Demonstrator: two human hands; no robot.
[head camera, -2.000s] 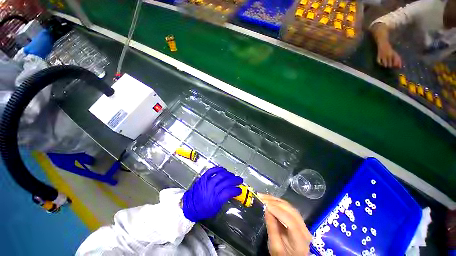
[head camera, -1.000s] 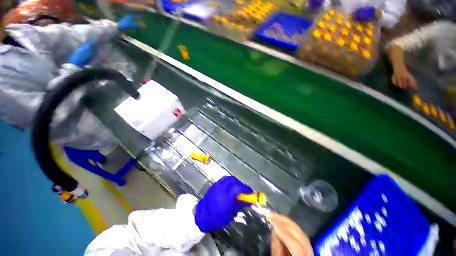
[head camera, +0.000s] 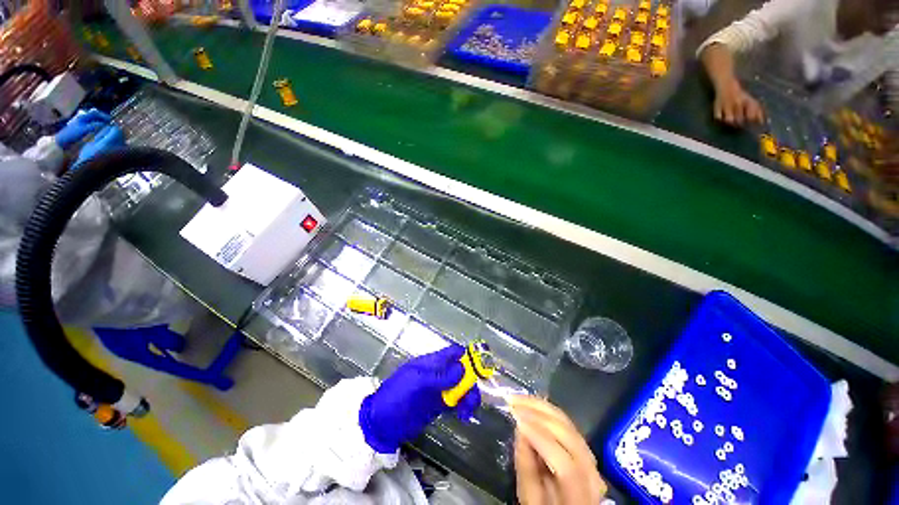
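My left hand (head camera: 419, 396), in a purple-blue glove, holds a yellow cylinder unit (head camera: 466, 374) tilted, its dark and metallic end up and to the right. My bare right hand (head camera: 554, 449) is just right of it, fingertips pinched on a thin pale tool (head camera: 503, 393) that points at the unit. Whether the tool touches the unit is unclear. Both hands are over the near edge of a clear blister tray (head camera: 449, 258). Another yellow unit (head camera: 368, 306) lies in a compartment of the tray.
A blue tray (head camera: 789, 395) with scattered white rings is at right, a clear cup (head camera: 599, 345) beside it. A white box (head camera: 254, 225) with a black corrugated hose (head camera: 37, 266) is at left. Behind runs a green conveyor (head camera: 444, 128) carrying yellow units. Other workers' hands show at upper left and right.
The view swung and came back. The held unit has turned from nearly level to tilted up, with its metallic end showing. The thin tool is now seen beside it.
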